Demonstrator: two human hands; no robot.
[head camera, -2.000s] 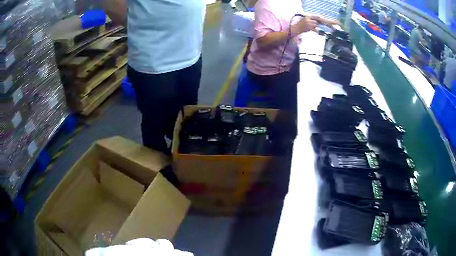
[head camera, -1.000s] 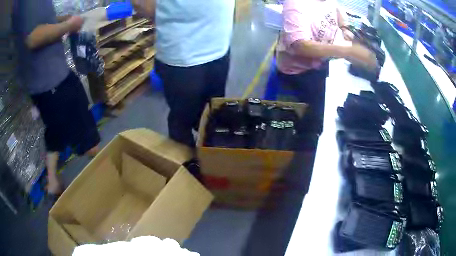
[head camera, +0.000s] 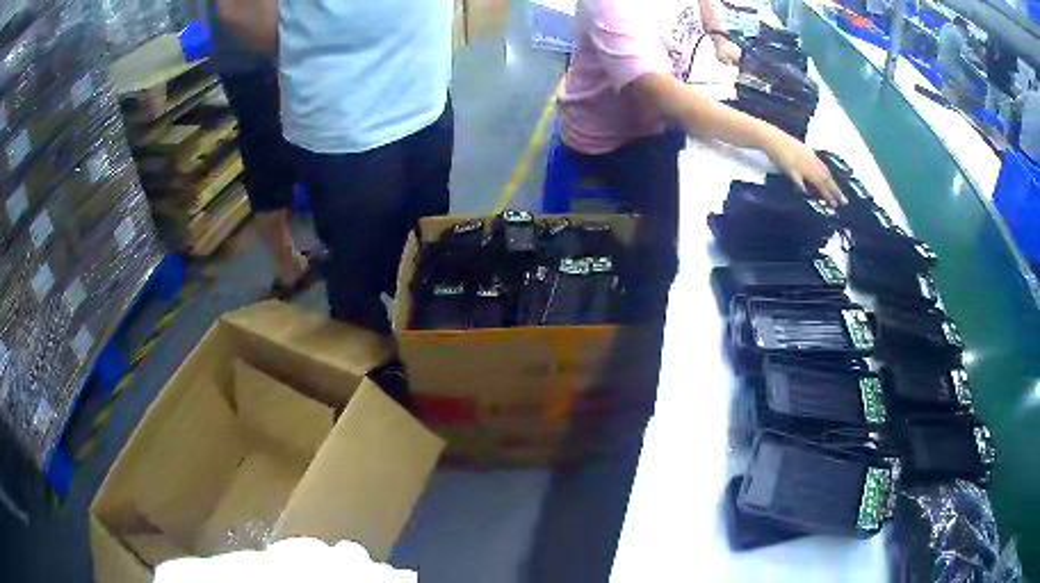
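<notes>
Neither of my hands is in the picture. Black ribbed power bank bodies (head camera: 810, 487) with green strips at their right ends lie in rows on the white bench (head camera: 681, 456) at the right. A second row (head camera: 937, 444) lies beside them, nearer the conveyor. A clear crumpled plastic bag (head camera: 956, 530) with dark parts inside is at the lower right. A filled carton (head camera: 513, 393) on the floor holds many black power banks. An open carton (head camera: 245, 478) stands at the lower left with clear plastic inside.
A person in pink (head camera: 622, 85) reaches over the bench to the far cases. A person in a light shirt (head camera: 365, 80) stands behind the cartons, with another partly hidden. Wooden pallets (head camera: 188, 171) and wrapped goods (head camera: 68, 228) are at the left. A green conveyor (head camera: 901, 194) runs along the right.
The view swings right, then back left. The person in pink now has an arm stretched toward the nearer cases. The walking person at left is now mostly behind the person in the light shirt.
</notes>
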